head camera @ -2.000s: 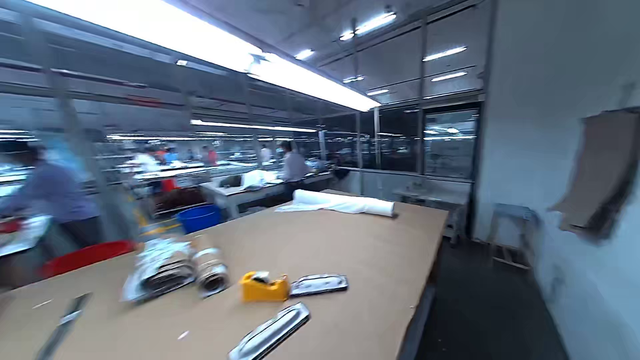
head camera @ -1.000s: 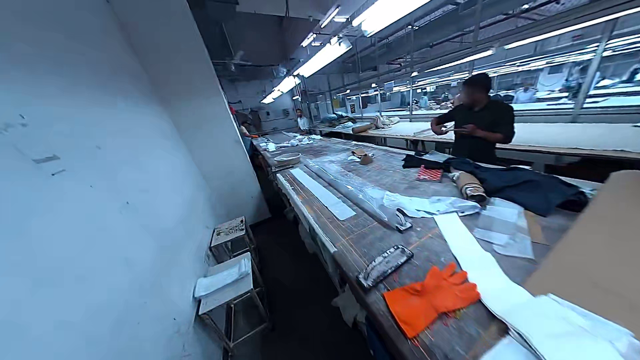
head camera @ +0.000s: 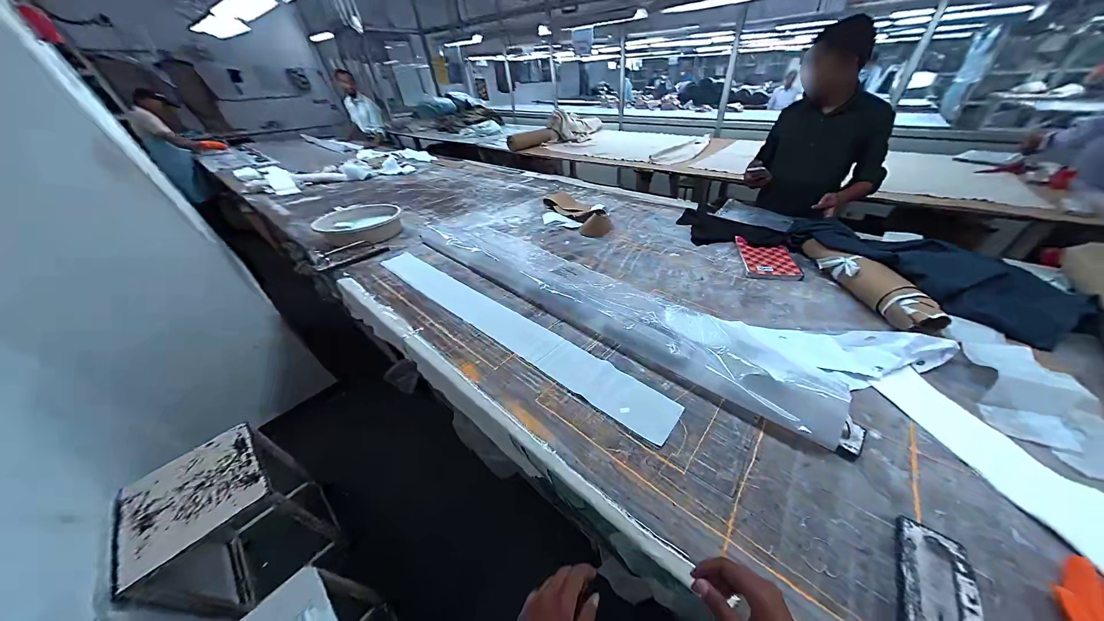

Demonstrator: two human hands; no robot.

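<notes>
Both of my hands show at the bottom of the head view. My left hand (head camera: 561, 593) is half curled beside the table edge, apparently holding nothing. At the edge of the worktable (head camera: 604, 509), my right hand (head camera: 742, 590) has its thumb and fingers close together at the rim; whether it grips anything is unclear. A ring is on it. Up the table lie a white fabric strip (head camera: 539, 349) and a long bundle under clear plastic (head camera: 638, 319). A metal-framed block (head camera: 938, 569) rests right of my right hand, and part of an orange glove (head camera: 1082, 588) shows at the right border.
A round basin (head camera: 357, 222) stands farther up the table. A brown roll (head camera: 880, 285), dark cloth (head camera: 957, 276) and a red checked book (head camera: 768, 258) lie across it. A person in dark clothes (head camera: 824, 129) stands beyond. Stools (head camera: 194, 509) stand between wall and table.
The view has swung round from a brown-covered table to this long worktable. My hands now show at the bottom; neither earlier frame shows them.
</notes>
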